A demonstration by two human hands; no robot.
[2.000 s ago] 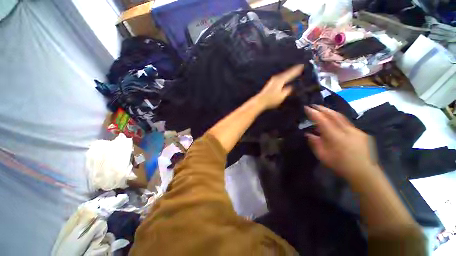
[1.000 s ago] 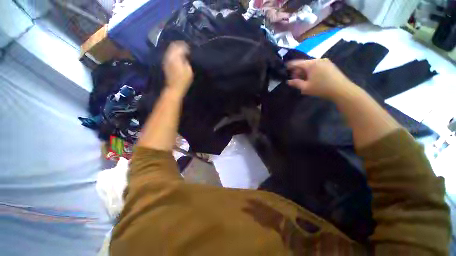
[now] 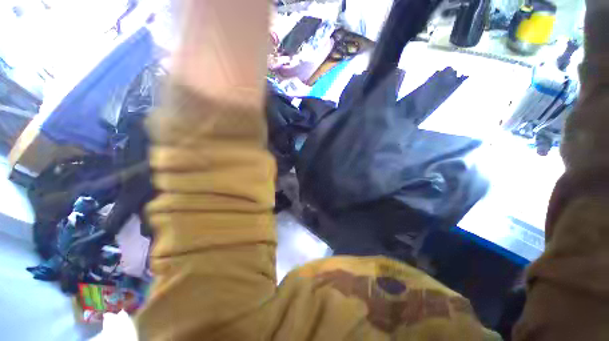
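A large black garment (image 3: 374,160) lies over the white table's near edge in the middle. A dark strip of cloth rises from it to the top edge of the picture; whether a hand holds it cannot be seen. My left arm is raised, its forearm large and blurred at upper left of centre, and my left hand is cut off by the top edge. My right arm shows only as a brown sleeve along the right edge, with my right hand out of the picture.
Heaped black cloth (image 3: 87,193) and a blue-purple box (image 3: 97,100) are at left. A white table (image 3: 494,100) bears blurred white and blue machine parts (image 3: 547,93) at right. A yellow and black object (image 3: 535,28) stands at the back. Scraps lie at upper centre.
Both arms have risen and my hands have left the picture. The black garment is partly lifted and drawn toward the top. The view has turned to the right.
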